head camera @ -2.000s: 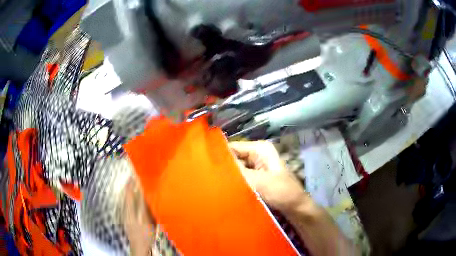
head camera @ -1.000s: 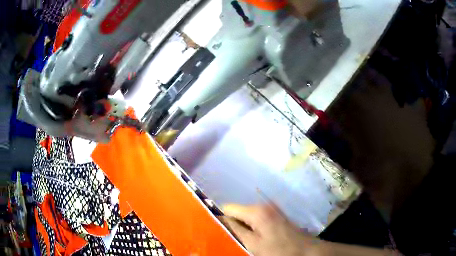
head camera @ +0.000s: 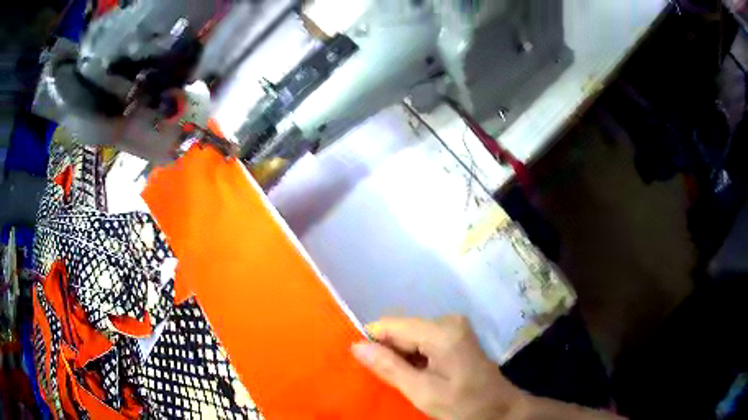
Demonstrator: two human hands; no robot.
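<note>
The orange strip [head camera: 254,279] runs from under the head of the sewing machine [head camera: 135,90] down to the bottom edge. Its upper end lies at the presser foot [head camera: 209,143], where small metal parts are blurred. A pale line shows along its right edge. My right hand [head camera: 439,365] pinches that edge low in the picture, thumb on top of the orange. My left hand is not in view. The patterned fabric panel [head camera: 98,254], dark and cream, lies left of the strip.
The cylinder arm [head camera: 361,74] with its dark slide plate [head camera: 316,66] extends to the upper right. A pile of orange cut pieces [head camera: 78,344] lies at the lower left. The white table's worn corner [head camera: 533,295] is at right, with a dark red cord [head camera: 496,148] above it.
My right hand has slid down along the strip's edge, away from the needle area. My left hand, blurred at the strip's left side earlier, is gone. The view has shifted, moving the machine up and left.
</note>
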